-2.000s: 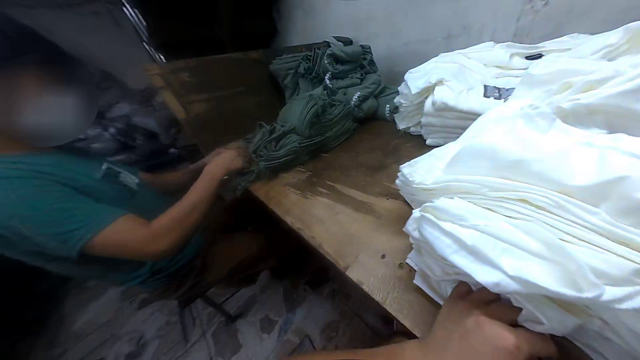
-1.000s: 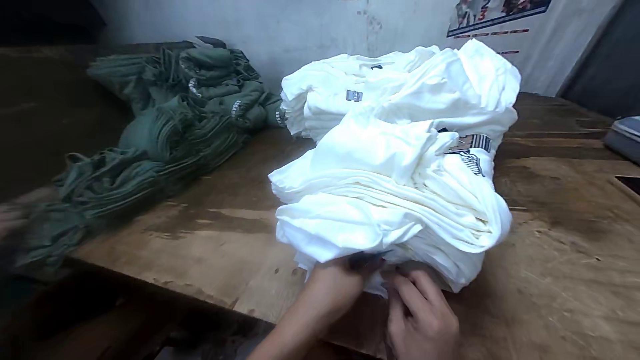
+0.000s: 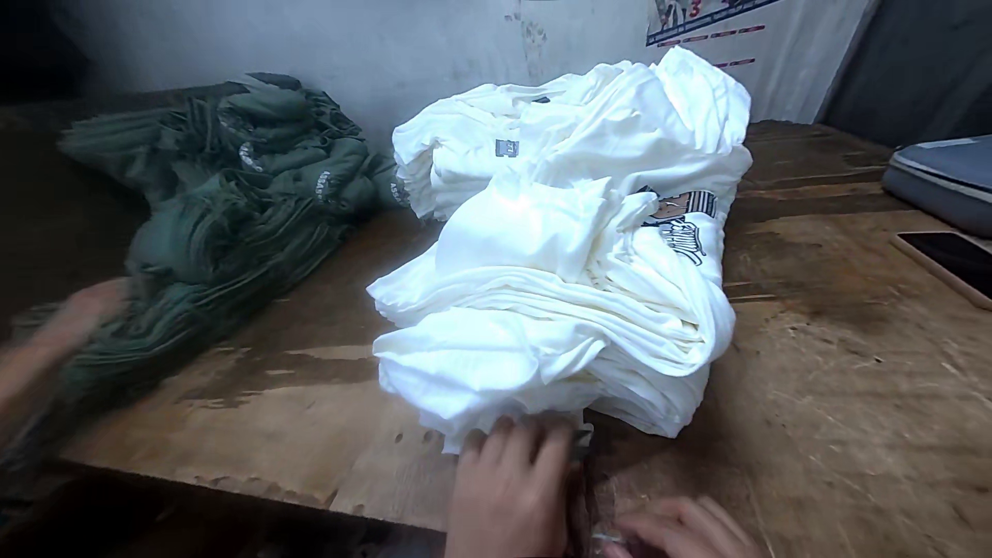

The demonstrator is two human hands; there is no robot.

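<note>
A thick pile of white knit garments (image 3: 504, 349) with printed patches lies on the worn wooden table (image 3: 821, 434). My left hand (image 3: 511, 480) is at the pile's near lower edge, fingers curled against the white cloth; its fingertips are partly hidden, so its hold is unclear. A small dark item, too unclear to name, shows beside its index finger. Lower right of it, apart from the pile, is my right hand (image 3: 682, 531), cut off by the frame's bottom edge. Its fingers meet around a small pale, shiny piece that I cannot identify.
Dark green garments (image 3: 232, 201) are heaped at the left, where another person's blurred hand (image 3: 93, 306) touches them. A phone (image 3: 953, 263) and a grey zipped case (image 3: 945, 182) lie at the right. Behind the table stands a wall with a poster (image 3: 709, 23).
The view has swung right since the first frame. My right hand has moved from the white pile's lower edge toward the table's near edge. My left hand is still by the pile.
</note>
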